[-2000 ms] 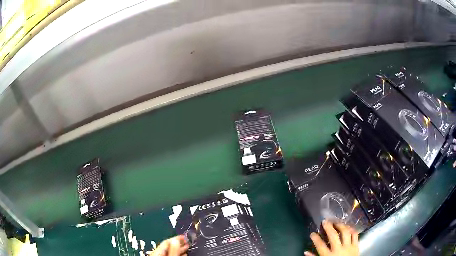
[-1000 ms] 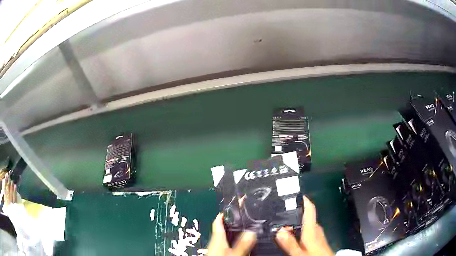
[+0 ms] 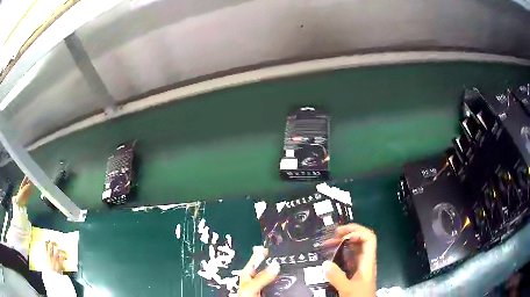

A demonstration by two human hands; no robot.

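Observation:
A black retail box point(image 3: 299, 223) lies text side up at the bench edge before me, with white tabs along its far edge. A second black box point(image 3: 295, 272) overlaps its near part, cut off by the bottom edge of the picture. My left hand point(image 3: 258, 278) holds the second box's left side. My right hand point(image 3: 357, 261) grips its right side, fingers bent over a dark flap or edge. White scraps point(image 3: 215, 258) lie left of the boxes.
Single boxes stand spaced on the green surface point(image 3: 306, 145) point(image 3: 120, 174). Ring-picture boxes point(image 3: 444, 223) overlap in rows at right. A grey shelf point(image 3: 261, 35) runs behind. At far left, another person's hand point(image 3: 56, 255) rests on yellow paper.
Two seconds ago my right hand was on a ring-picture box at right; it is now at the work position. Since one second ago, a second box's printed edge shows between my hands.

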